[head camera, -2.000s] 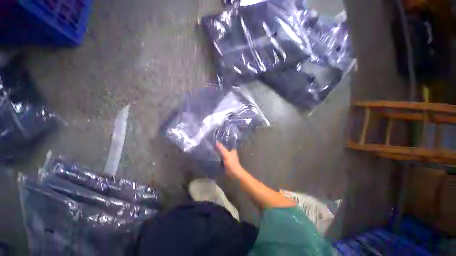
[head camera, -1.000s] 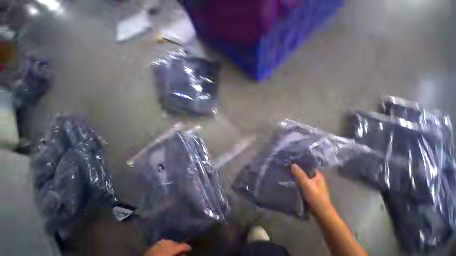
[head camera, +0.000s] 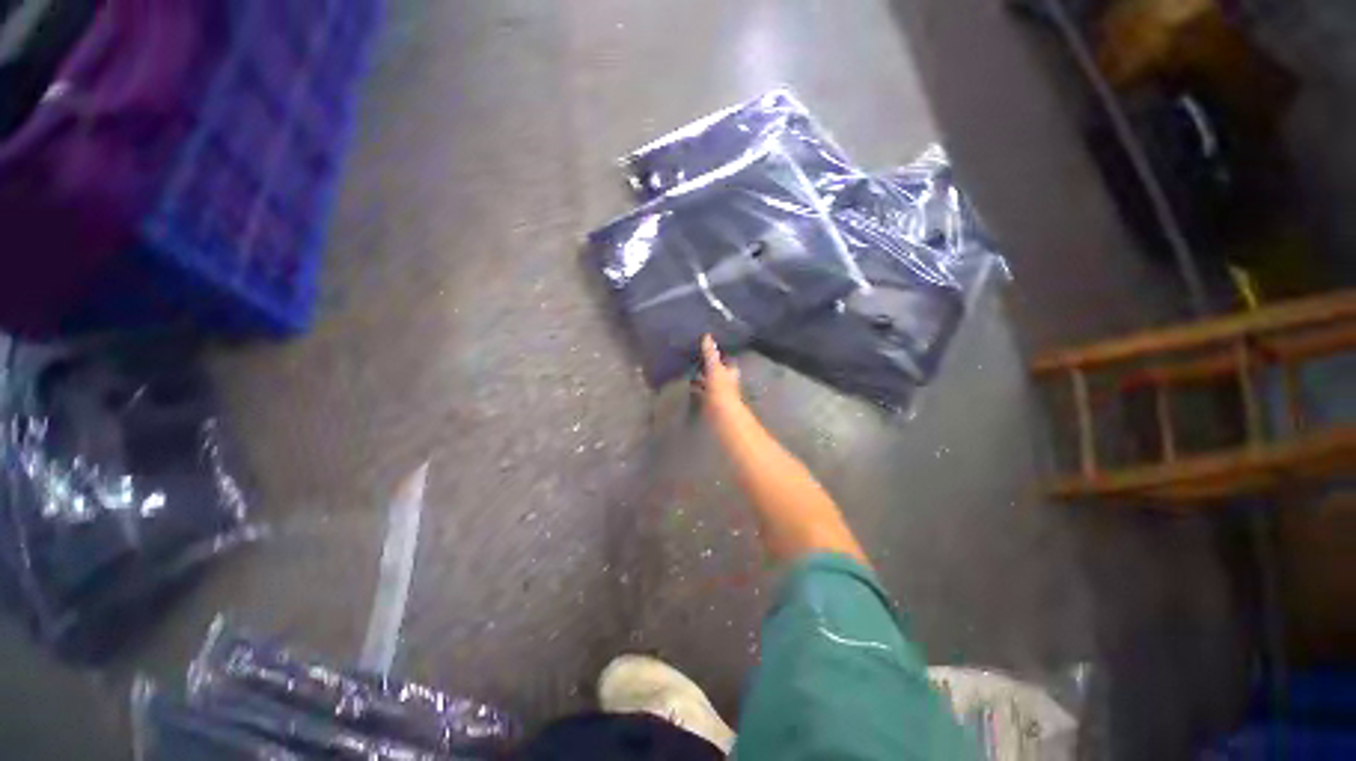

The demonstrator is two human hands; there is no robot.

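Note:
Several bagged garments (head camera: 706,268), dark and shiny in clear wrap, lie in an uneven, overlapping pile on the grey floor. My right hand (head camera: 717,372) is at the near edge of the top one, its thumb on the upper side and its other fingers mostly hidden; it appears to grip that edge. My left hand is out of the picture. More bagged garments (head camera: 320,714) are cut off by the bottom edge at the left. Another bagged garment (head camera: 127,491) lies at the far left. A pale tying strip (head camera: 394,572) lies on the floor.
A blue lattice crate (head camera: 260,164) with purple cloth stands at the upper left. A light-brown slatted wooden frame (head camera: 1167,483) is at the right. A light shoe (head camera: 654,691) and a whitish printed bag (head camera: 1011,714) are at the bottom.
The view has swung right. My right hand has carried a bagged garment from near the strip to the floor pile. My left hand, partly seen one second ago, has left the picture.

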